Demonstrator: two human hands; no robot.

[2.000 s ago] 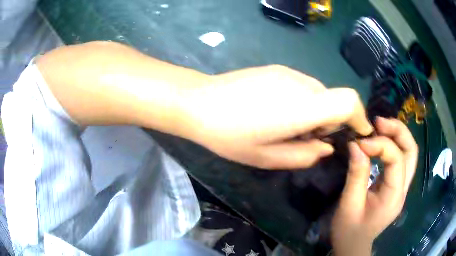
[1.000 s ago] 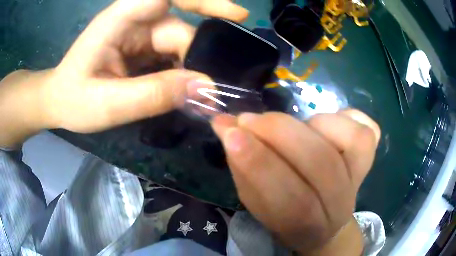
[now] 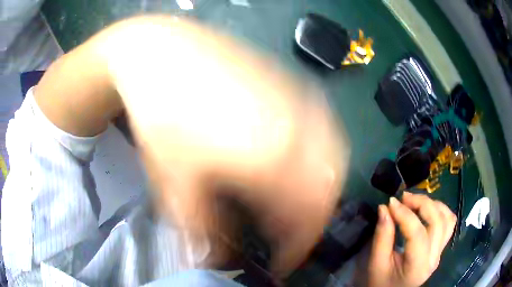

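My left hand [image 3: 236,123] is large and blurred across the middle, its fingers bent down towards the lower edge. Something dark shows between its fingers, but whether it is held cannot be told. My right hand [image 3: 412,235] is at the lower right, fingertips close together at the near edge of a dark screen [image 3: 386,176]; whether they grip it is unclear. A black block [image 3: 351,227] lies between the hands, partly hidden. Several black screens with orange tails [image 3: 440,171] are bunched just beyond my right hand.
A single screen [image 3: 323,42] with an orange tail lies at the far side of the green mat [image 3: 359,106]. A striped shiny dark stack [image 3: 407,89] lies near the pale rail [image 3: 418,28]. A white scrap [image 3: 478,213] lies right of my right hand.
My hands have separated; the screen and clear film held up between them are no longer visible there. My left hand now covers the middle, and my right hand is lower right beside the bunched screens.
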